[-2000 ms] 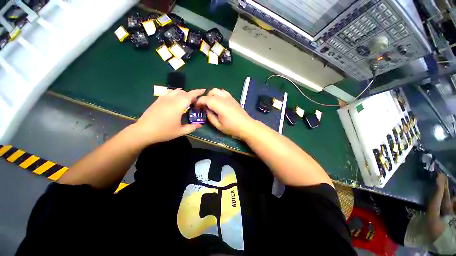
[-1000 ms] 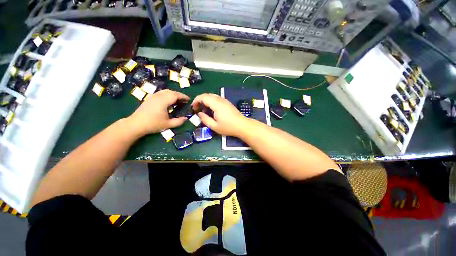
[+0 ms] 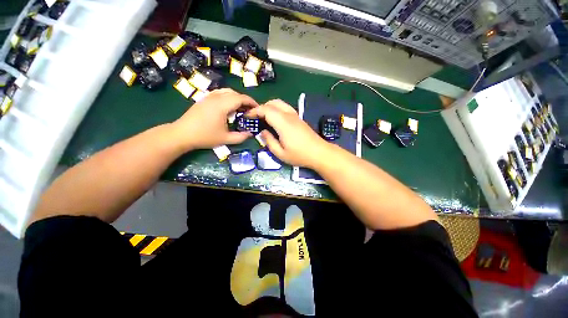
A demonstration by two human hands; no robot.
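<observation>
A small black smartwatch (image 3: 248, 123) with a lit grid of icons is held between my hands over the green mat. My left hand (image 3: 215, 119) grips its left side. My right hand (image 3: 286, 133) has its fingers at its upper right edge. Two more units lie just below my hands: one (image 3: 241, 163) at left and one (image 3: 269, 161) at right, with shiny bluish faces. A white tag (image 3: 221, 152) lies beside them. On the dark test pad (image 3: 315, 107) lies a unit (image 3: 330, 127) with a lit icon grid and a white tag.
A pile of tagged black units (image 3: 190, 61) lies behind my left hand. Two units (image 3: 375, 135) lie right of the pad. The white left tray (image 3: 78, 74) and right tray (image 3: 482, 140) hold units. The tester (image 3: 448, 28) stands behind on a cream stand (image 3: 349, 56); a thin cable (image 3: 398, 102) runs forward.
The unit between my hands now shows its lit icon grid; a second ago it was dark and mostly hidden. The two units below my hands no longer glow the same way. The view has shifted.
</observation>
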